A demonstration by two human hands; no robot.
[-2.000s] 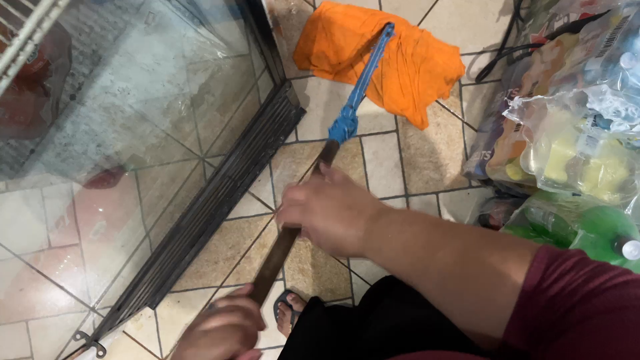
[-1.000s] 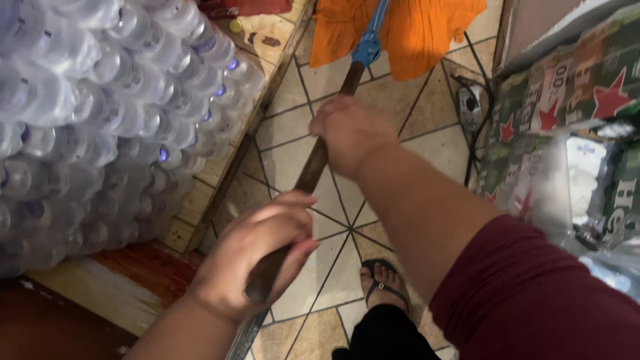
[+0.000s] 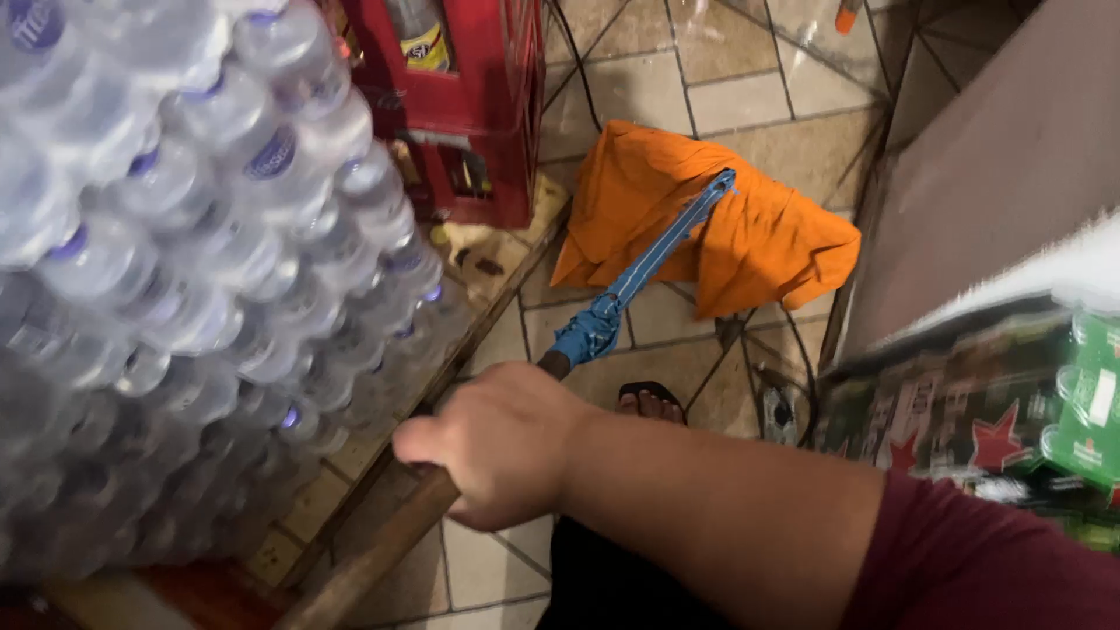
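Observation:
My right hand (image 3: pixel 503 446) is closed around a brown wooden pole (image 3: pixel 385 547) that slants from the bottom left toward the upper right. Beyond the hand the pole carries a blue wrapping (image 3: pixel 652 262), bunched near the wood and straight farther out. Its far end lies over an orange cloth (image 3: pixel 779 236), which is spread with folds on the tiled floor. My left hand is out of view, and the pole's near end runs off the bottom edge.
Shrink-wrapped plastic bottles (image 3: pixel 219 227) stand stacked on a wooden pallet (image 3: pixel 324 499) at left. Behind them are red plastic crates (image 3: pixel 472 105) with bottles. Beer packs (image 3: pixel 945 429) stand at right beside a grey panel (image 3: pixel 997 175). A dark cable (image 3: pixel 809 376) and a power strip (image 3: pixel 777 411) lie on the floor.
My left hand, on the pole in both earlier frames, has left the view. My right hand still grips the pole. The view has moved along the floor, and red crates now show.

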